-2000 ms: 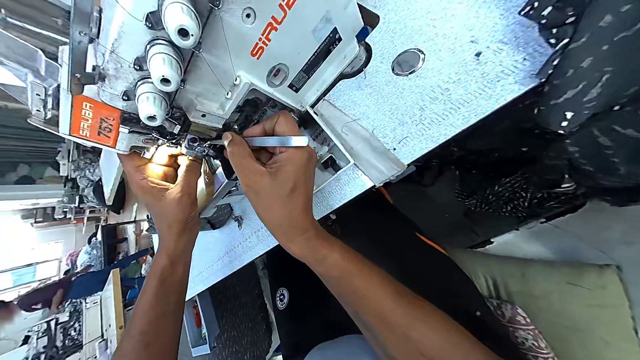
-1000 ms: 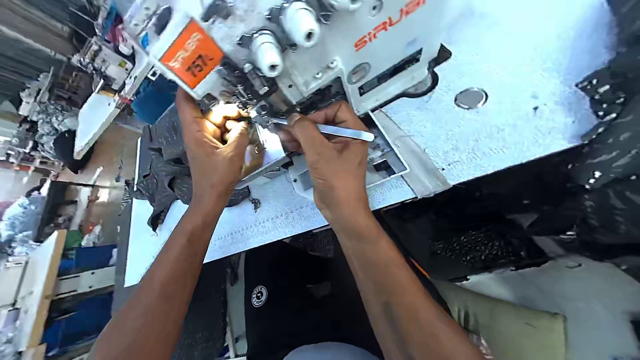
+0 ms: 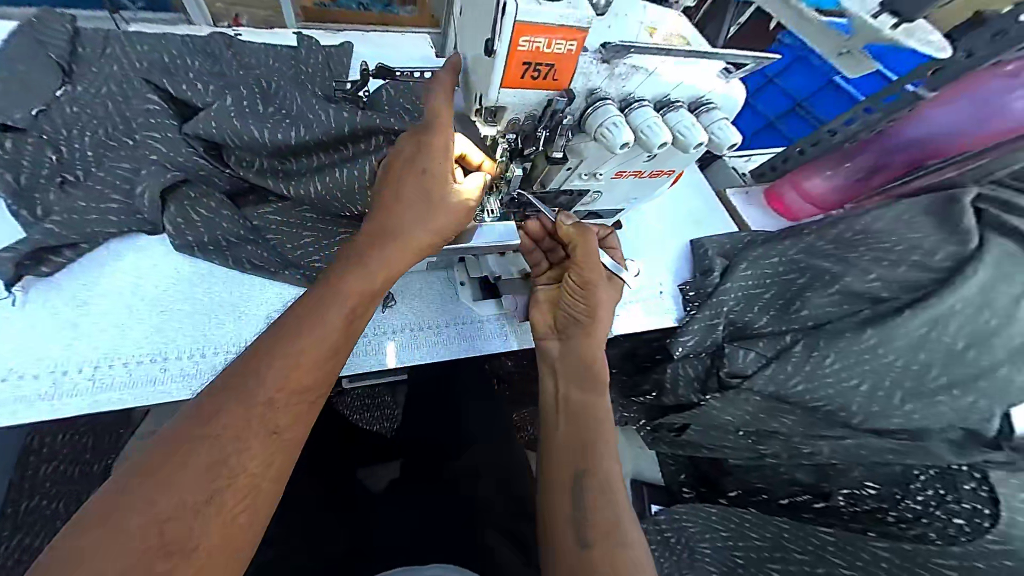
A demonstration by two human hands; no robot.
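Note:
My right hand (image 3: 572,268) grips metal tweezers (image 3: 612,264), their tips at the looper area of a white Siruba overlock sewing machine (image 3: 640,180). At the needle and presser-foot area (image 3: 490,204), lit by a lamp, is my left hand (image 3: 428,180). Its thumb and bent fingers come together there, and its index finger points up along the machine head. Whether a thread is between those fingertips cannot be told. Dark grey flecked fabric (image 3: 264,144) lies on the table left of the machine, partly behind my left hand.
The white table (image 3: 200,320) has its front edge near my forearms. More dark flecked fabric (image 3: 840,320) hangs at the right. Behind it stand a perforated metal bar (image 3: 848,120), a pink translucent object (image 3: 896,144) and a blue crate (image 3: 788,88). Tension knobs (image 3: 608,126) stick out from the machine.
The view has turned and shifted strongly. My right hand still holds the tweezers, now pointing up and left, with the palm more turned to view. My left index finger is now extended upward.

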